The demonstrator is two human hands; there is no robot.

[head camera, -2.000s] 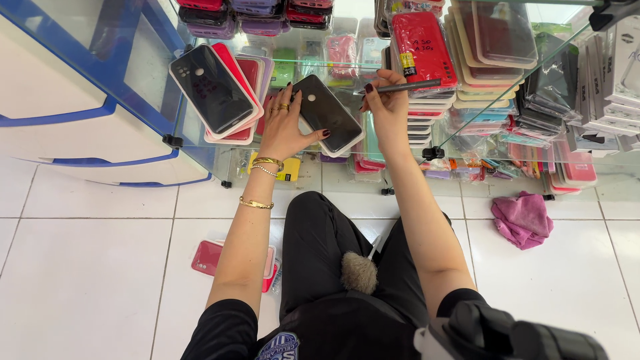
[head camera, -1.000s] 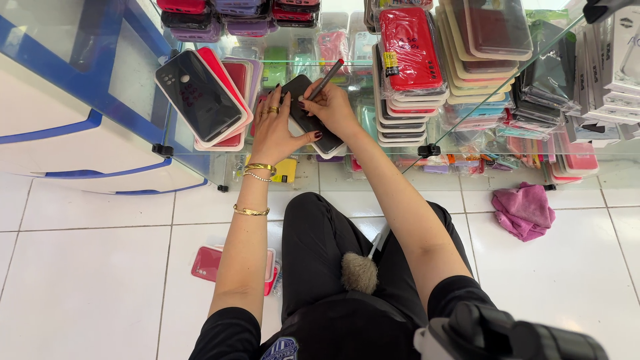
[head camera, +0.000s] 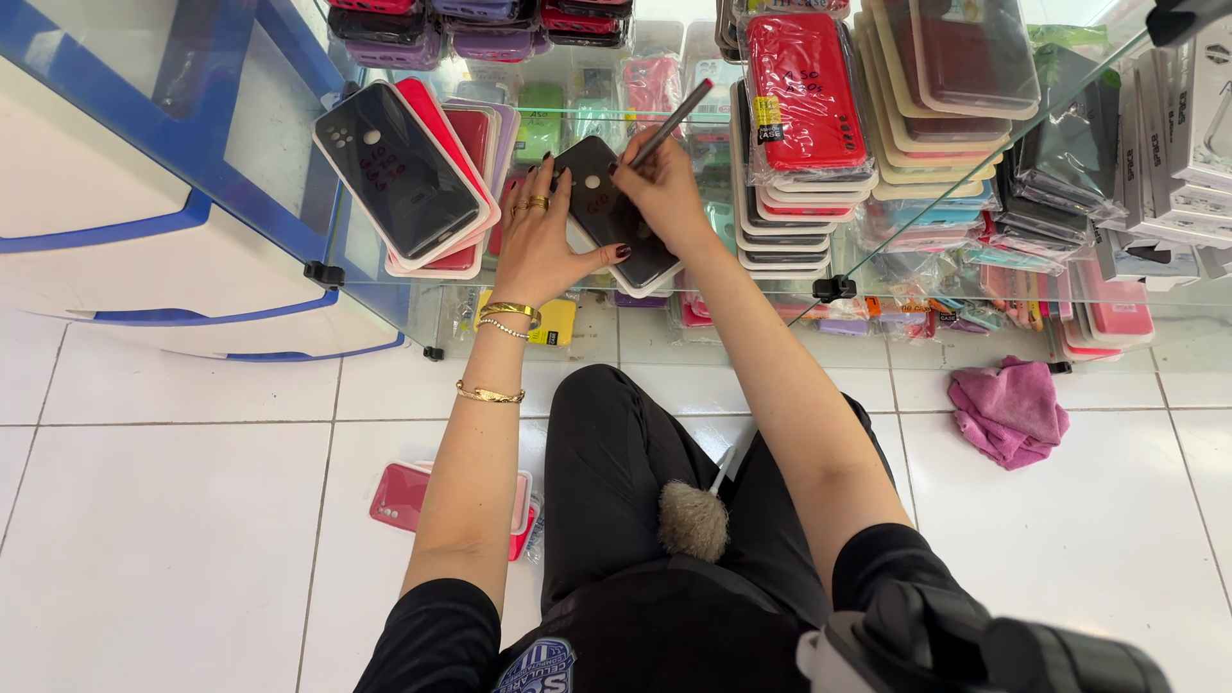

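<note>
On the glass shelf lies a black phone case point(head camera: 612, 223) in clear-and-white packaging, with reddish handwriting near its middle. My left hand point(head camera: 544, 231) presses on it, fingers spread along its left side and thumb across its lower part. Held in my right hand point(head camera: 666, 188) is a dark marker pen point(head camera: 676, 119) with a red end pointing up; its writing tip is hidden by my fingers over the case. Left of my left hand rests a fanned stack of packaged cases, topped by a black case point(head camera: 406, 171) that bears red handwriting.
A tall stack topped by a red phone case point(head camera: 807, 91) stands right of my right hand, beside more case stacks point(head camera: 972, 58). Black clips point(head camera: 834, 289) hold the glass edges. Packaged cases point(head camera: 399, 496) and a pink cloth point(head camera: 1009, 412) lie on the tiled floor.
My right hand has moved left from beside the black case onto it, with the marker. Reddish writing now shows on that case, which looked unmarked two seconds ago.
</note>
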